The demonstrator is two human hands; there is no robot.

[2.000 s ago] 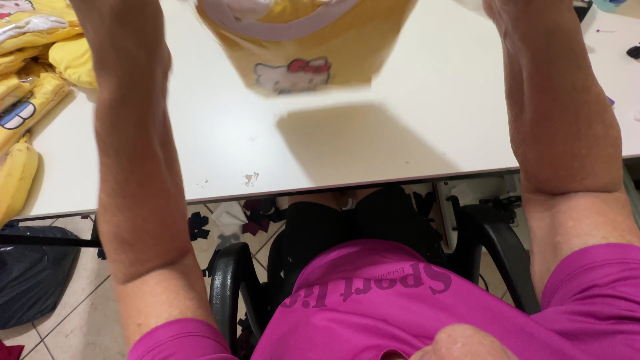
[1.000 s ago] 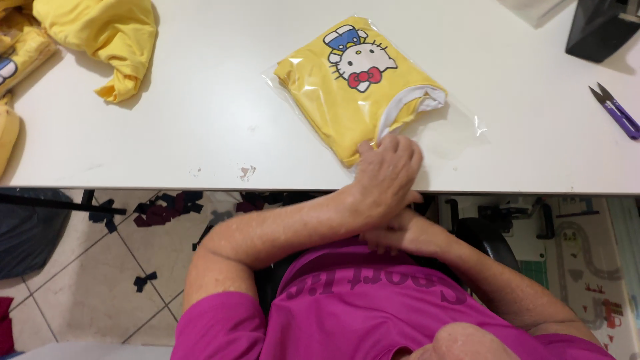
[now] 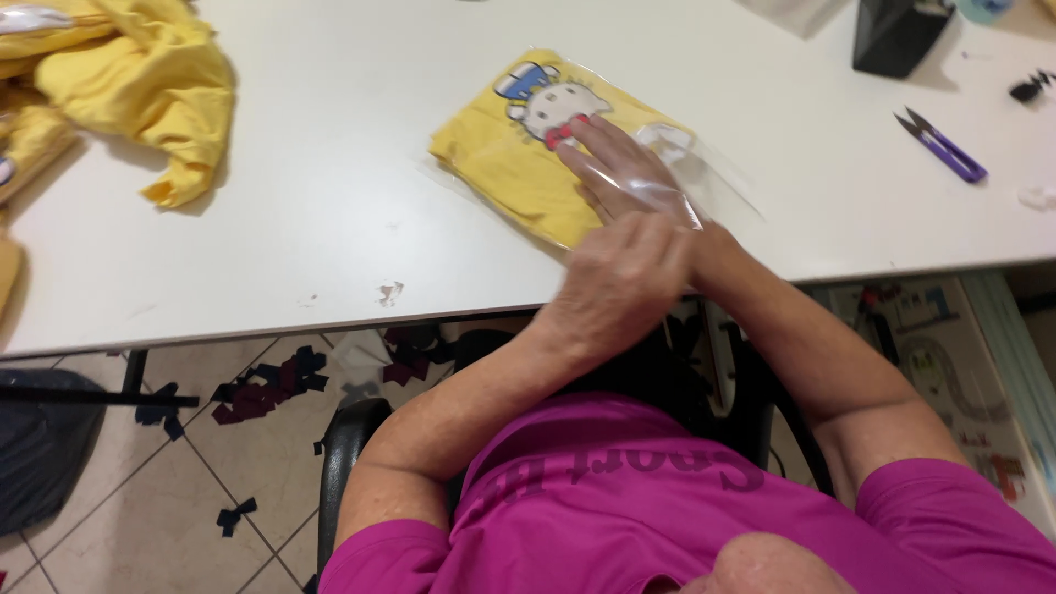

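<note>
A folded yellow garment [image 3: 511,173] with a printed cat character lies in a clear plastic bag [image 3: 722,177] at the table's front edge. My right hand [image 3: 631,169] reaches into the bag's mouth beneath the film, its fingers spread flat on the garment and its print. Just in front of that wrist, my left hand [image 3: 623,272] is curled at the bag's near edge, its fingertips closed on the film. The garment's white trim [image 3: 667,142] shows beside my right hand.
More yellow garments [image 3: 140,82] are heaped at the table's left. Purple thread snips [image 3: 940,144] and a black holder [image 3: 899,37] stand or lie at the right. Fabric scraps [image 3: 264,388] and a dark plastic bag [image 3: 49,445] are on the tiled floor. A black chair armrest [image 3: 355,462] stands at left.
The garment was raised two seconds ago and lay bagged on the table one second ago. My right hand has since moved from the table edge into the bag, over the print.
</note>
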